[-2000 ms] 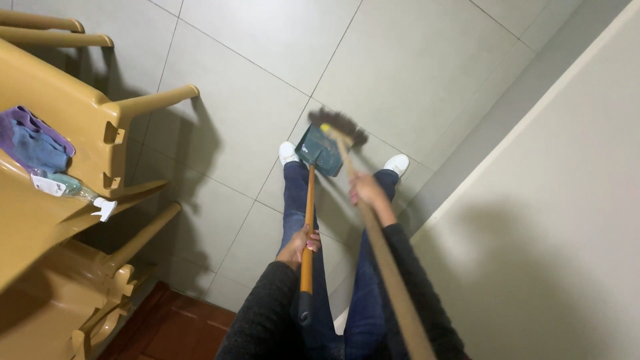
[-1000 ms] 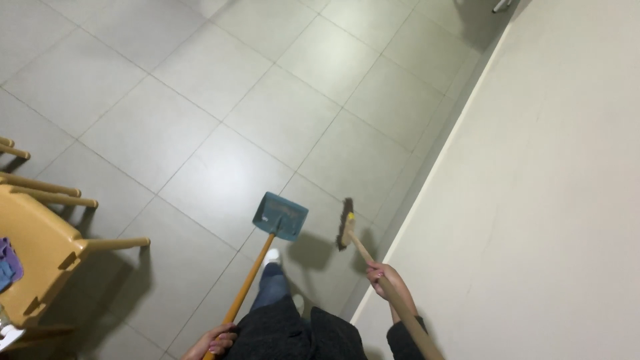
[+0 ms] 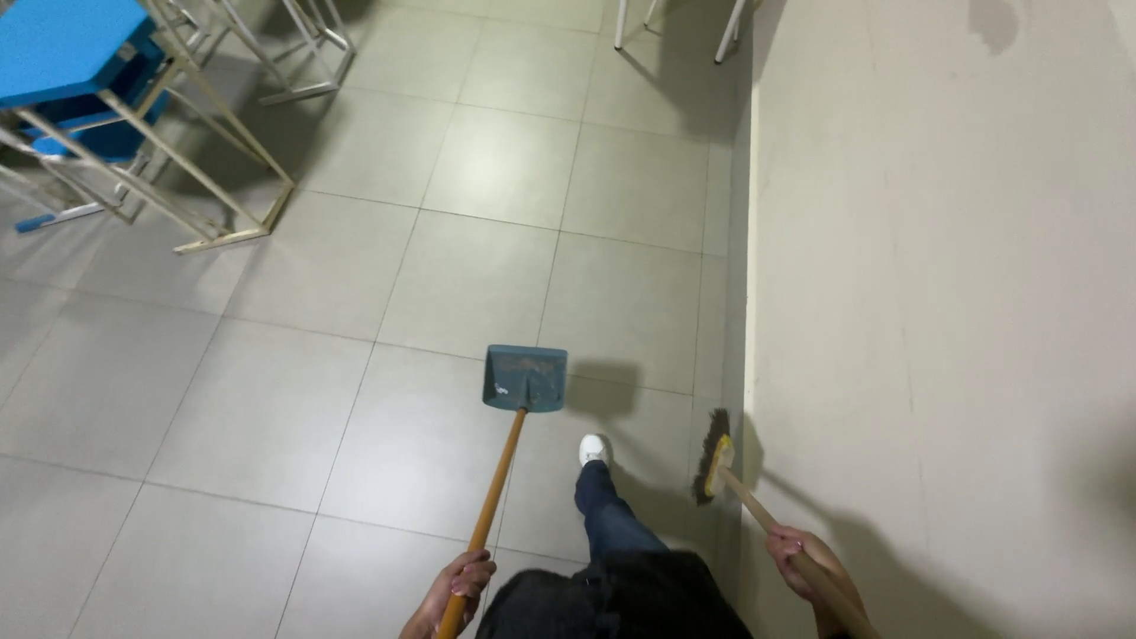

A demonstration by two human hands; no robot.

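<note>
My left hand (image 3: 461,586) is closed around the orange handle of a long-handled dustpan (image 3: 525,378). The blue-green pan is off to the front of my body, with a small pale bit and some brownish marks inside it. In my right hand (image 3: 803,561) is the pale wooden handle of a broom (image 3: 715,457). The broom's dark bristles are at the right, close to the base of the wall. One white shoe (image 3: 594,449) shows between the two tools, at the end of a dark blue trouser leg.
The pale wall (image 3: 896,266) runs along my right side above a grey skirting. A blue-topped desk (image 3: 71,44) with a metal frame stands at the upper left. White furniture legs (image 3: 729,31) are at the top. Pale tiles cover the floor (image 3: 355,266).
The view has shifted a lot; the yellow plastic chairs have left it and a blue desk shows. The dustpan and broom, close together two seconds ago, are now well apart. Both hands keep their hold.
</note>
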